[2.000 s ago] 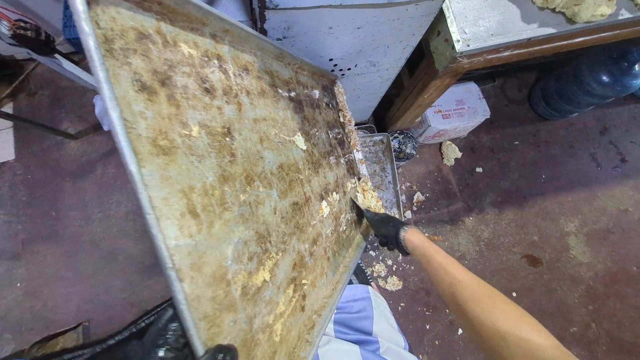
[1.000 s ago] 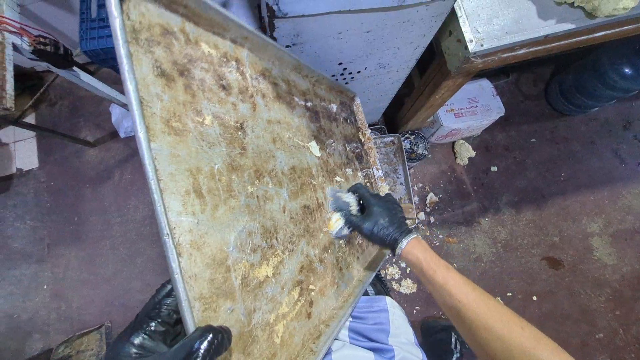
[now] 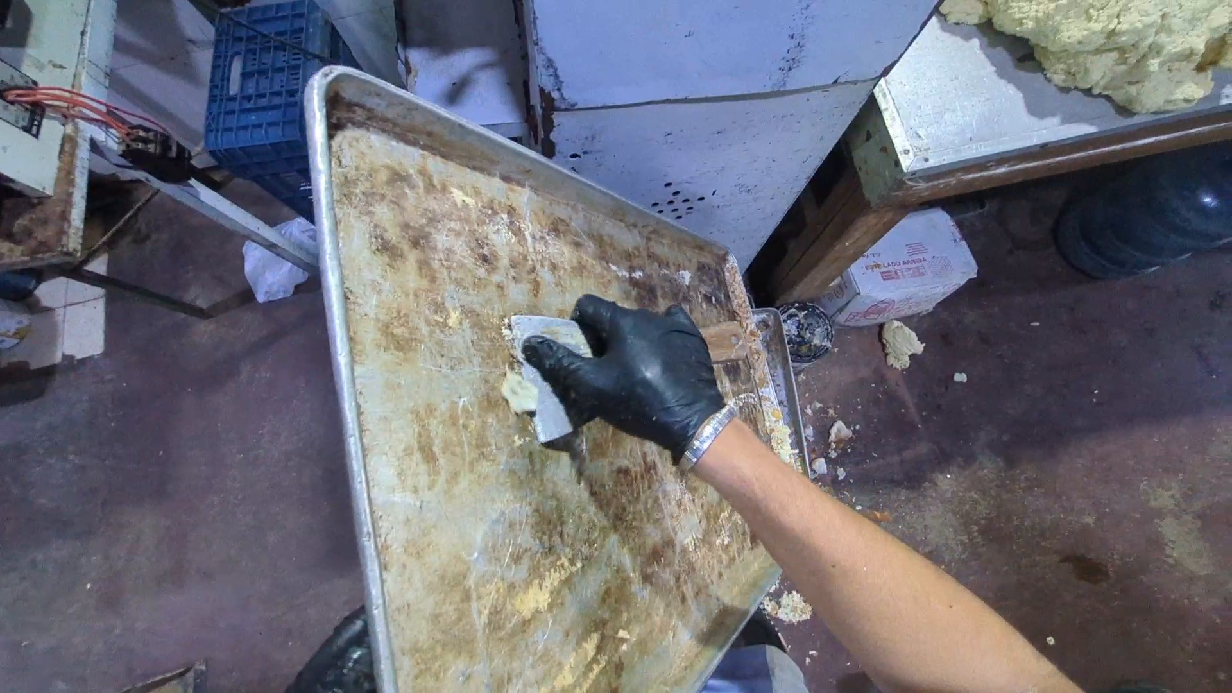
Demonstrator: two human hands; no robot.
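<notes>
A large metal baking sheet (image 3: 443, 481), stained brown and crusted, stands tilted in front of me. Its raised rim runs down the left. My right hand (image 3: 645, 371), in a black glove, grips a metal scraper (image 3: 551, 380) with a wooden handle (image 3: 724, 342); the blade lies against the sheet's surface, with a pale scrap of residue (image 3: 520, 392) at its edge. Crumbs line the sheet's right edge. My left hand (image 3: 337, 659), also black-gloved, is at the lower left behind the rim; its fingers are hidden.
Another metal tray (image 3: 784, 385) lies beyond the right edge, near crumbs on the floor. A cardboard box (image 3: 905, 269) and a dark round container (image 3: 1150, 217) sit under a metal-topped table (image 3: 962, 106) bearing a dough mass (image 3: 1116, 43). A blue crate (image 3: 260, 87) stands at upper left.
My right hand with the scraper has moved from the sheet's right edge toward its middle. My left hand, seen on the lower rim a second ago, is now mostly hidden.
</notes>
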